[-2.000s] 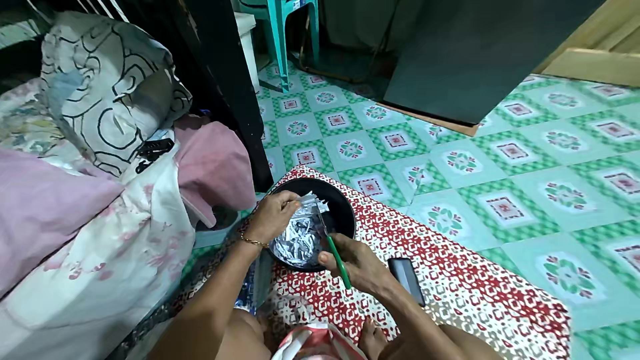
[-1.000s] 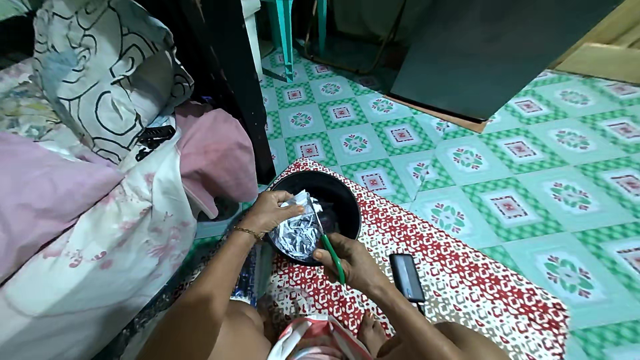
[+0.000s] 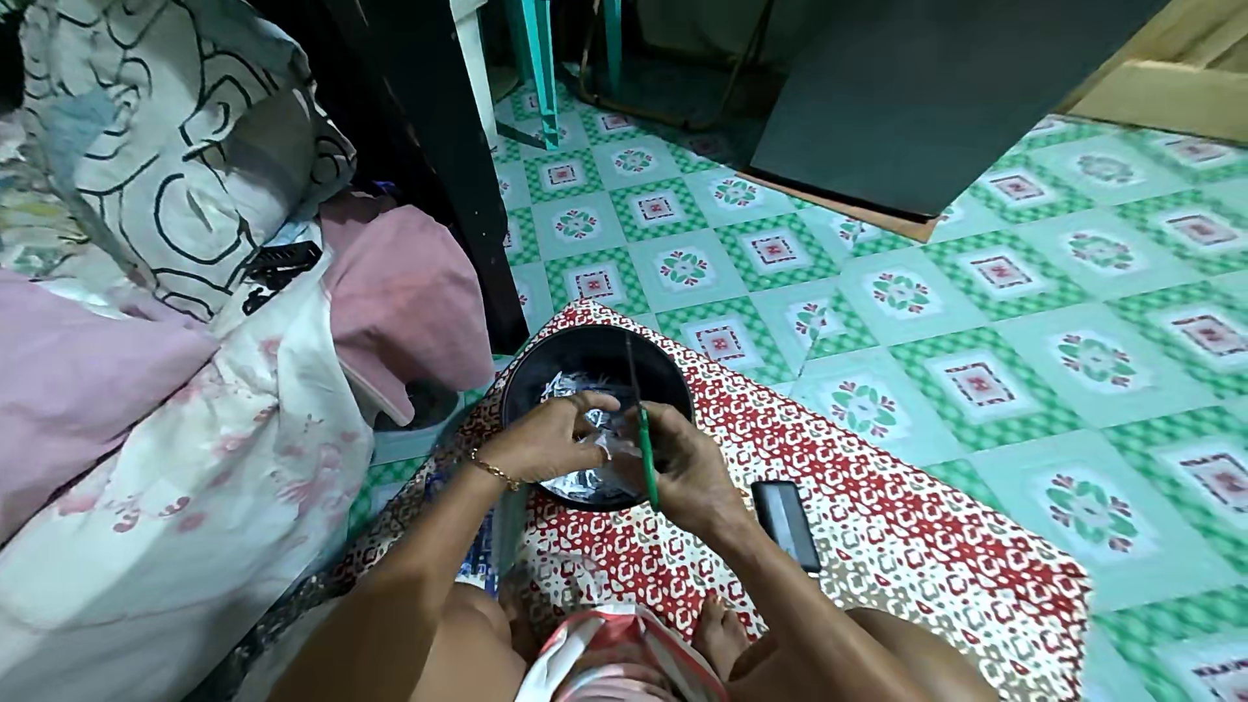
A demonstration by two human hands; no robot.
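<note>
A round black basin [image 3: 526, 375] sits on a red and white patterned mat, with crumpled silvery strips [image 3: 575, 483] inside it. Over the basin's left half is my left hand [image 3: 551, 439], its thumb and fingers around a small piece of the silvery material; how firmly they hold it is unclear. My right hand [image 3: 687, 468] grips green-handled scissors [image 3: 647, 458] at the basin's right side, the dark blades pointing away from me over the basin. Both hands are close together. A dark phone-like device [image 3: 785, 525] lies on the mat, right of my right wrist.
The patterned mat [image 3: 926, 546] covers green floral flooring [image 3: 877, 292]. Bedding [image 3: 244, 419] and a pink cloth [image 3: 405, 302] are at the left, beside a black post [image 3: 429, 146]. A teal chair leg [image 3: 541, 78] and a large dark panel [image 3: 877, 107] stand beyond.
My left hand has moved lower over the basin, nearer my right hand. The scissors have turned from a slant to point more nearly straight away from me.
</note>
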